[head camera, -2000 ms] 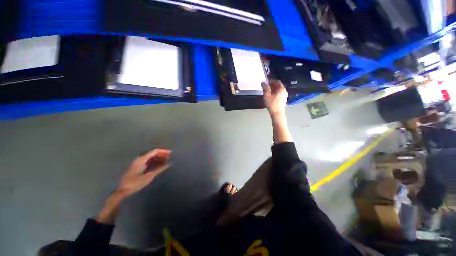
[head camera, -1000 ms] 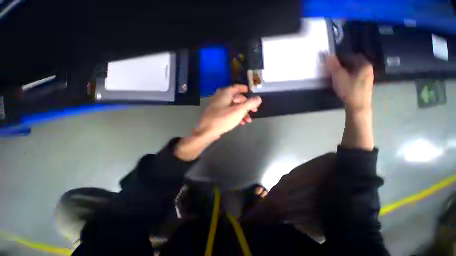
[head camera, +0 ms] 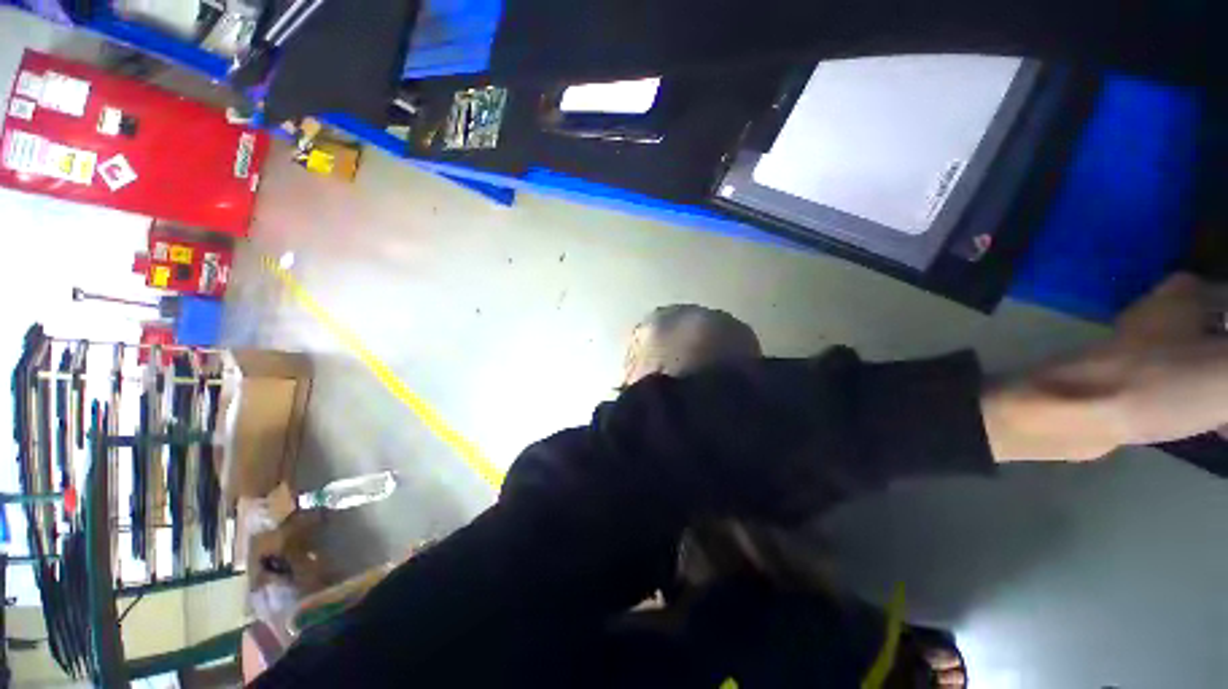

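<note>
My left hand (head camera: 1138, 377) is at the right edge, blurred and partly cut off. Its fingers are hard to make out, so I cannot tell whether it holds anything. A dark corner (head camera: 1203, 452) shows just below it. My right hand is out of the picture. A screen panel (head camera: 896, 141) with a bright white back and grey border lies on a black pad (head camera: 1001, 256) on the blue shelf (head camera: 1111, 202), left of and above my left hand.
A green circuit board (head camera: 474, 119) and a small white-faced part (head camera: 609, 97) lie farther left along the shelf. A red cabinet (head camera: 135, 141) stands at upper left. A rack with upright panels (head camera: 142, 464), a cardboard box (head camera: 263, 424) and a clear bottle (head camera: 353, 490) are at left.
The view has swung left. The panel both hands were at is out of view, as is my right hand. My left hand now shows at the right edge; the cabinet and rack have come into view.
</note>
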